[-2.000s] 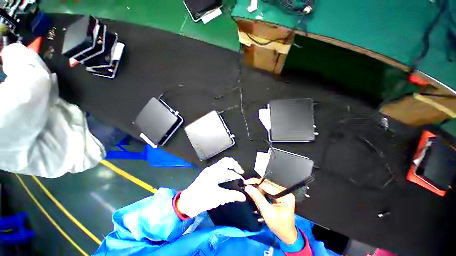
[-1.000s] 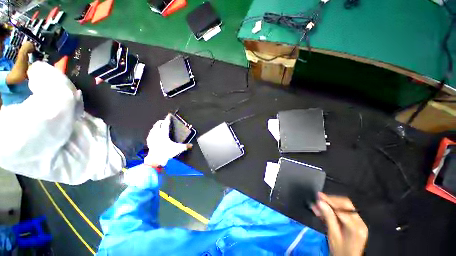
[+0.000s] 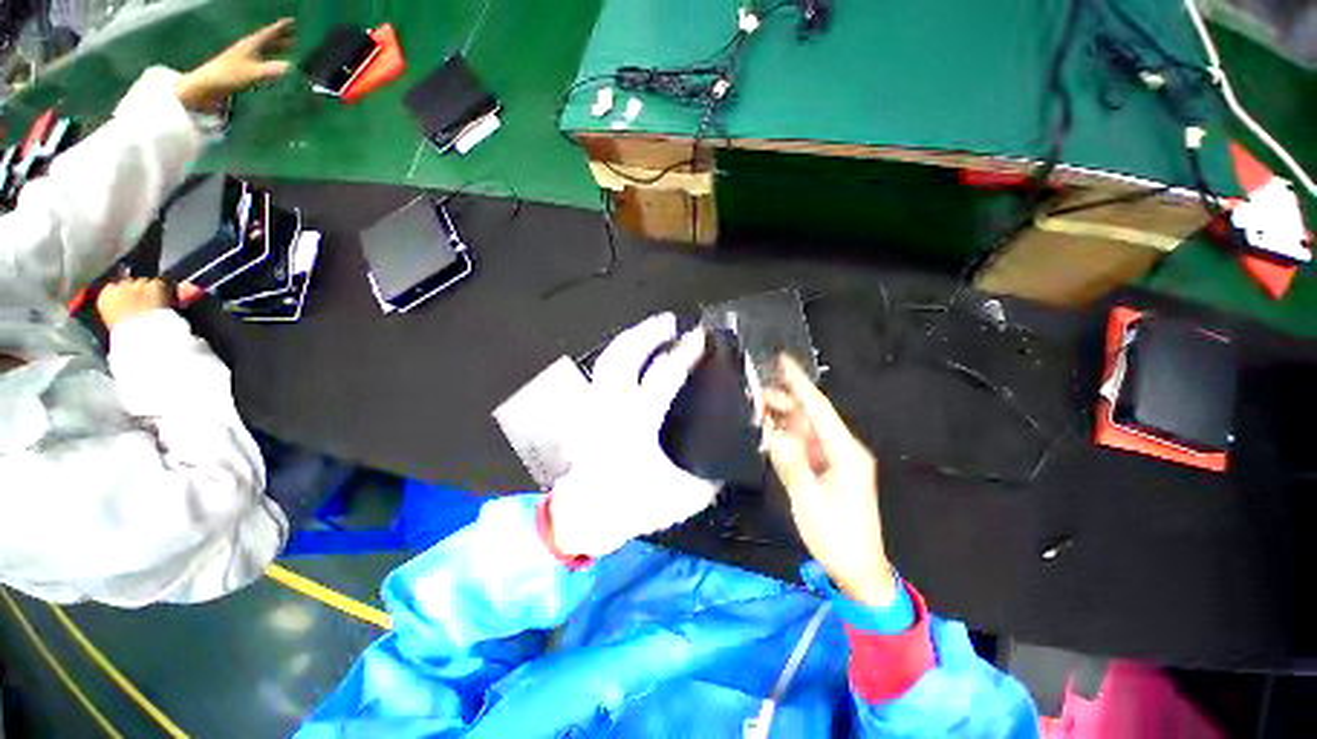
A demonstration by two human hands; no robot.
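My left hand, in a white glove, grips a black set-top box tilted above the mat in front of me. My right hand, bare with a blue wrist strap, has its fingertips at the right edge of this box; blur hides whether they pinch a plug. Another box lies just behind, partly covered. A pale-looking box lies left of my glove, partly hidden by it.
Black mat bench with loose thin cables. At right a box sits on an orange-red pad. At left are a single box, stacked boxes and a worker in white. Behind stands a green-topped stand.
My left hand has moved right from the left-hand box and now holds a black box at the centre. My right hand has moved left and up to it. The neighbouring worker's arm now reaches out.
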